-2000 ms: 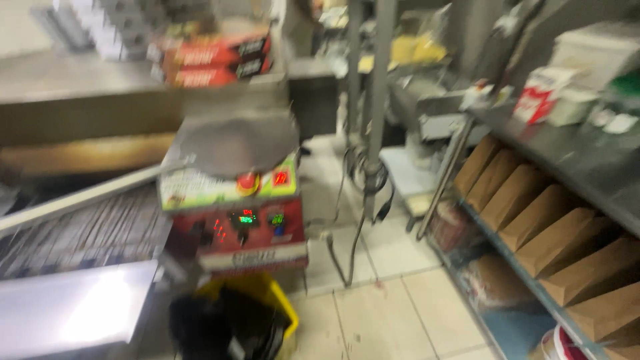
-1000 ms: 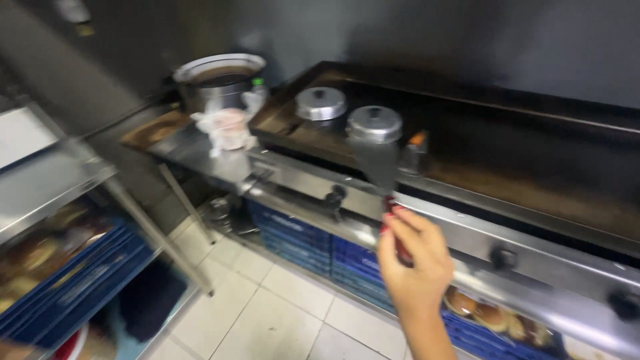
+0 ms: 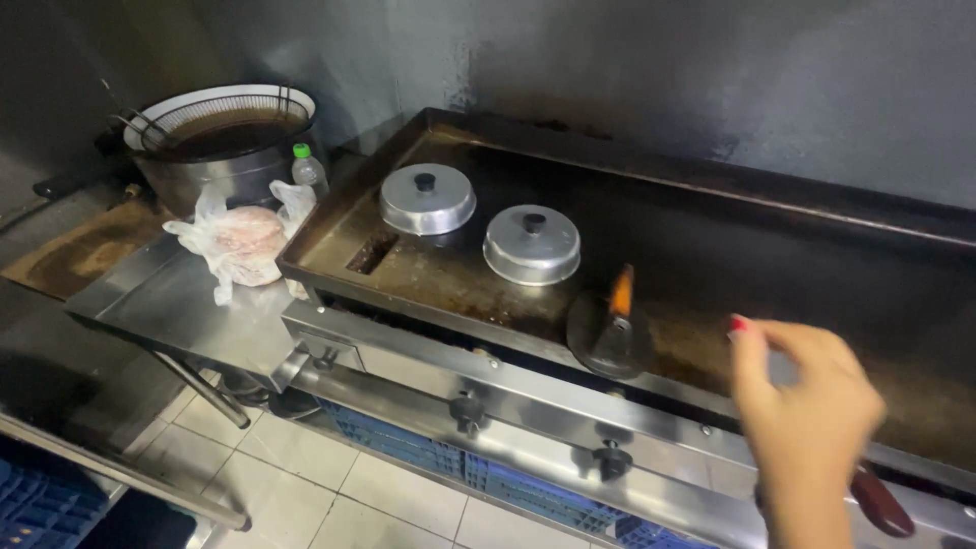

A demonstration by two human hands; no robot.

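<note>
My right hand (image 3: 808,412) is over the front right of a flat-top griddle (image 3: 724,252). Its fingers are loosely curled, the thumb close to the index finger, and nothing shows in its grasp. Just beside my wrist, a dark red tool handle (image 3: 881,499) lies over the griddle's front edge; the rest of that tool is mostly hidden. Left of the hand, a dark tool with an orange part (image 3: 621,293) rests at the front edge. Two round metal lids with black knobs, one at the left (image 3: 427,200) and one nearer the middle (image 3: 532,245), sit on the griddle. My left hand is out of view.
Left of the griddle, a steel side table (image 3: 168,305) bears a plastic bag (image 3: 248,240) with pinkish contents. A bottle with a green cap (image 3: 309,169) stands near a large pot (image 3: 221,171) with a wire basket. Control knobs (image 3: 467,412) line the front, above blue crates (image 3: 526,488).
The view has swung from a red-fronted machine and shelving to the griddle. One second ago my right hand held a spatula by its dark red handle; now the hand is apart from that handle.
</note>
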